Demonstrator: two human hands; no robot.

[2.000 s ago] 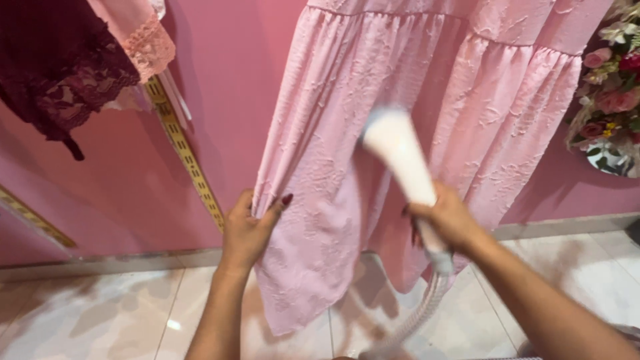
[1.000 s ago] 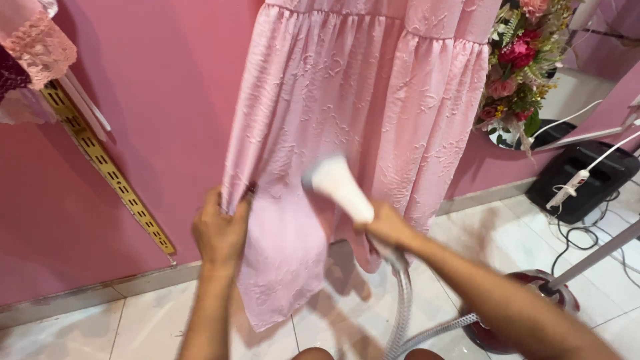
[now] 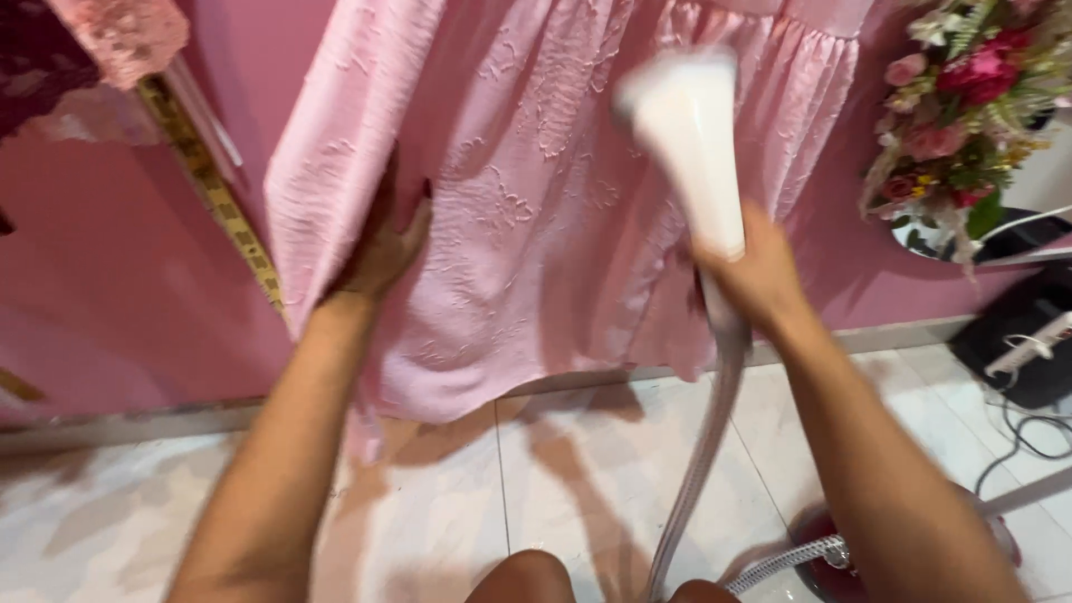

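A pink dress with a textured floral pattern (image 3: 519, 209) hangs against the pink wall. My left hand (image 3: 389, 239) is at the left part of its skirt, partly behind a fold, with the fingers against the cloth; whether it grips the fabric is hard to tell. My right hand (image 3: 754, 268) holds the handle of a white garment steamer head (image 3: 691, 142), blurred, in front of the dress's right part. From the handle a grey ribbed hose (image 3: 699, 469) runs down to the bottom of the view.
The steamer's dark red base (image 3: 825, 544) stands on the tiled floor at lower right. A black box-shaped device (image 3: 1026, 343) with cables is by the wall. Flowers (image 3: 955, 109) adorn a mirror at right; a gold slotted rail (image 3: 222, 201) and lace garments (image 3: 126, 33) are at left.
My left hand has moved from the skirt's outer left edge to partly behind a fold. The steamer head has moved up and to the right over the dress, and the skirt is spread wider.
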